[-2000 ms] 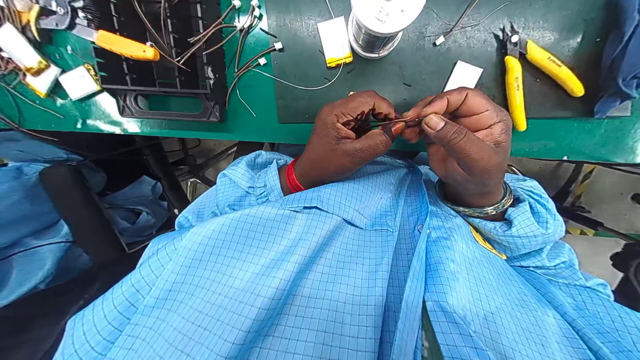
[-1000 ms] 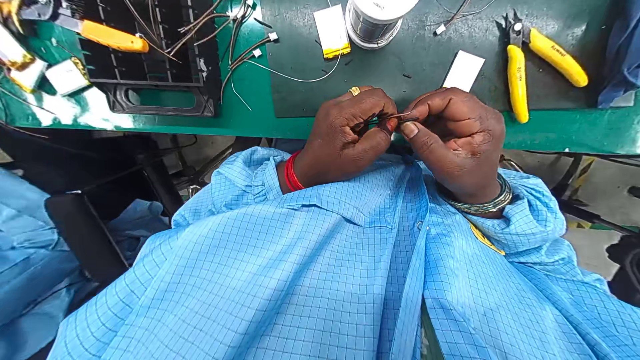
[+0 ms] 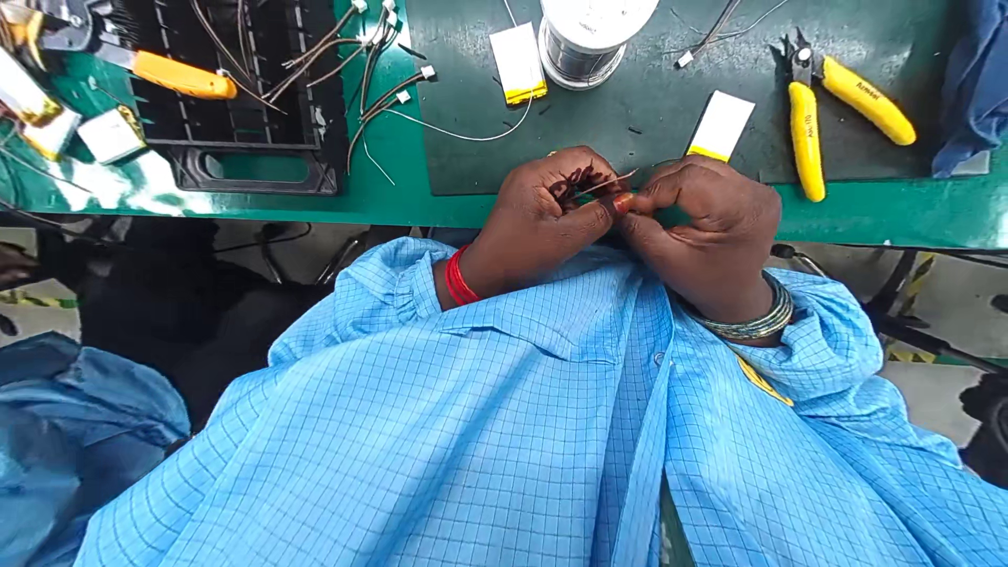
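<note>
My left hand [image 3: 543, 220] holds several short dark pieces, perhaps sleeving, in its curled fingers, and a thin brown wire [image 3: 605, 184] between finger and thumb. Against its thumb tip, my right hand [image 3: 697, 228] pinches something too small to make out. Both hands meet above the front edge of the bench. Just beyond my right hand lies a white pouch battery cell [image 3: 720, 126] with a yellow end; another pouch cell [image 3: 518, 63] is behind my left hand, beside a spool of fine wire [image 3: 584, 59]. Yellow-handled flush cutters [image 3: 827, 110] lie with handles apart on the right.
A black plastic tray [image 3: 252, 169] stands at the left under an orange-handled tool [image 3: 183, 76]. Wires with white connectors [image 3: 428, 72] lie beside it. More pouch cells [image 3: 110, 135] are at the far left. A dark mat [image 3: 472, 169] covers part of the green bench; blue cloth [image 3: 972, 87] lies far right.
The fingers of both hands have shifted slightly around the wire, and its end now sticks out above the left thumb. The blue-clothed person at the left has shifted downward in view.
</note>
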